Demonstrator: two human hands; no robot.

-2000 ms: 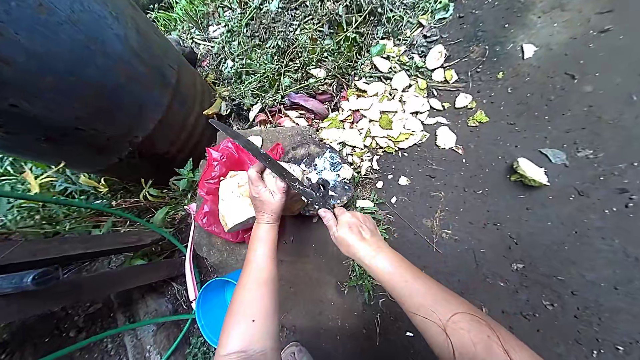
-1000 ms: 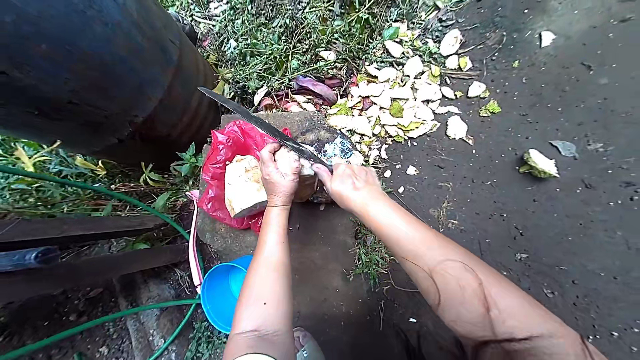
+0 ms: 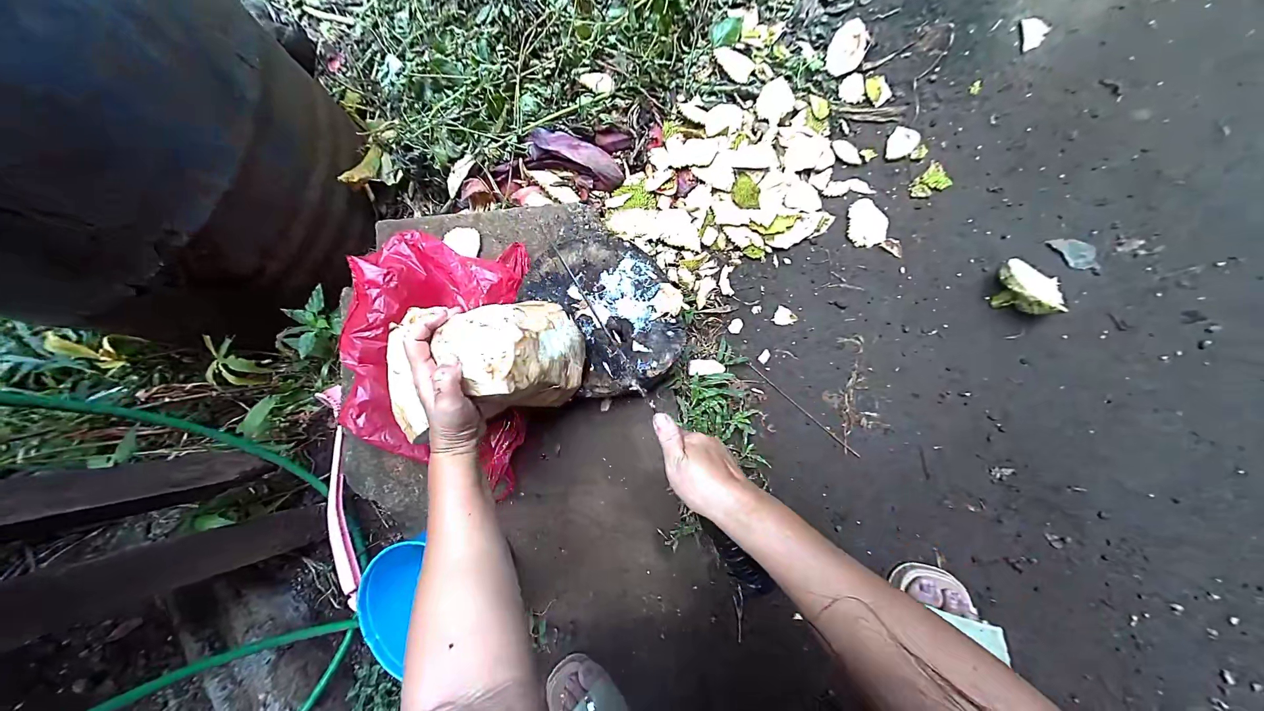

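My left hand (image 3: 439, 380) grips a large, peeled, pale fruit (image 3: 523, 354), which lies on its side against a round, dark chopping block (image 3: 637, 321). Behind that hand is another pale piece (image 3: 403, 380), on a red plastic bag (image 3: 395, 281). My right hand (image 3: 696, 464) is closed around the handle end of a machete (image 3: 592, 308), just off the block's near edge. The blade appears almost edge-on as a thin line above the block, right of the fruit. Most of the handle is hidden by the hand.
Pale peelings (image 3: 750, 178) lie heaped beyond the block, beside grass. A metal drum (image 3: 178, 168) stands at the left. Nearer are a green hose (image 3: 188, 420), wooden boards (image 3: 148, 568) and a blue plastic container (image 3: 390, 602). One fruit scrap (image 3: 1030, 288) lies on the ground at right.
My right hand has moved away from my left, and the machete blade has turned from broadside to nearly edge-on. The peeled fruit now shows plainly, where hands and blade largely covered that area before.
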